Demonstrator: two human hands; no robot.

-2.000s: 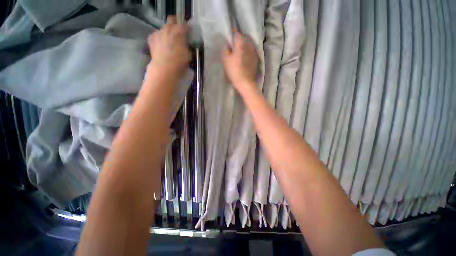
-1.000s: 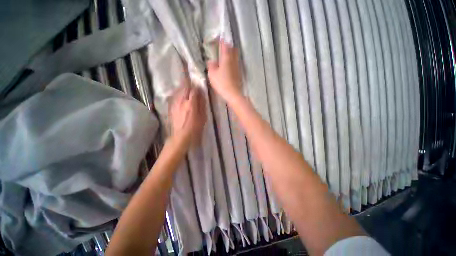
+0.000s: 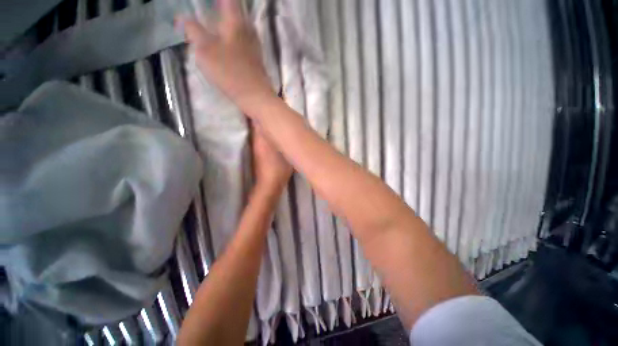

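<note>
The pale grey-beige curtain panel (image 3: 396,121) lies in long parallel pleats over the metal bars, looser and wrinkled at its left side. My right hand (image 3: 227,57) is at the upper left of the pleats with its fingers spread, slightly blurred, over the cloth. My right forearm crosses over my left wrist. My left hand (image 3: 268,152) lies on the pleats below it, partly hidden under the right forearm; its fingers are not visible. The pleat ends (image 3: 315,317) form small crossed V shapes along the front edge.
A crumpled grey cloth bundle (image 3: 95,196) lies at the left. A flat grey fabric strip (image 3: 101,44) crosses the bars at the upper left. Bare metal bars (image 3: 144,84) show between them. A dark rack of bars (image 3: 589,108) stands at the right, above a dark lower area.
My right hand has moved up and left, crossing over my left arm, and its fingers have spread. My left hand has shifted slightly down and right. The view has shifted a little.
</note>
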